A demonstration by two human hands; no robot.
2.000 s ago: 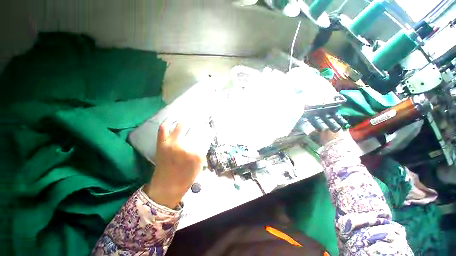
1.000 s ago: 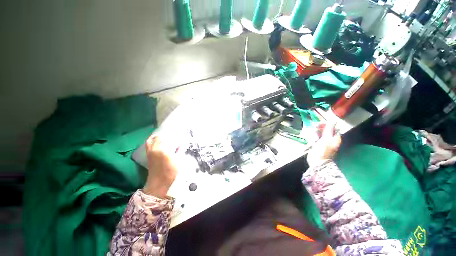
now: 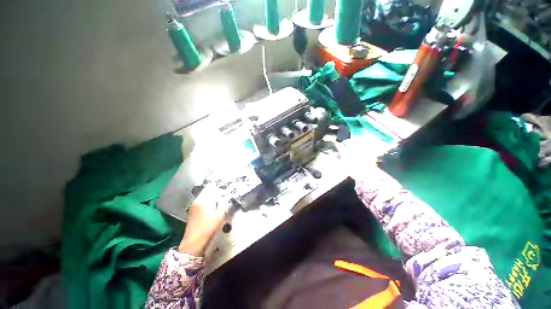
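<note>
The pale overlock machine stands in front of me, its left part washed out by lamp glare. Its row of tension knobs faces me. The dark metal looper area shows low on its front. My left hand is at the left front of this area, fingertips bent at the metal parts; glare hides whether they hold anything. My right hand is right of the machine over the pale table, bleached by glare, its fingers and any held thing unclear.
Green cloth is heaped at the left, with more green cloth at the right. Green thread cones stand behind. An orange-red flask, an orange-red box and a flat dark rectangle lie beyond the machine.
The view has shifted, and the machine's knobs show more clearly than at first. My right hand has moved from the knobs to the table right of the machine. My left hand stays at the machine's left front.
</note>
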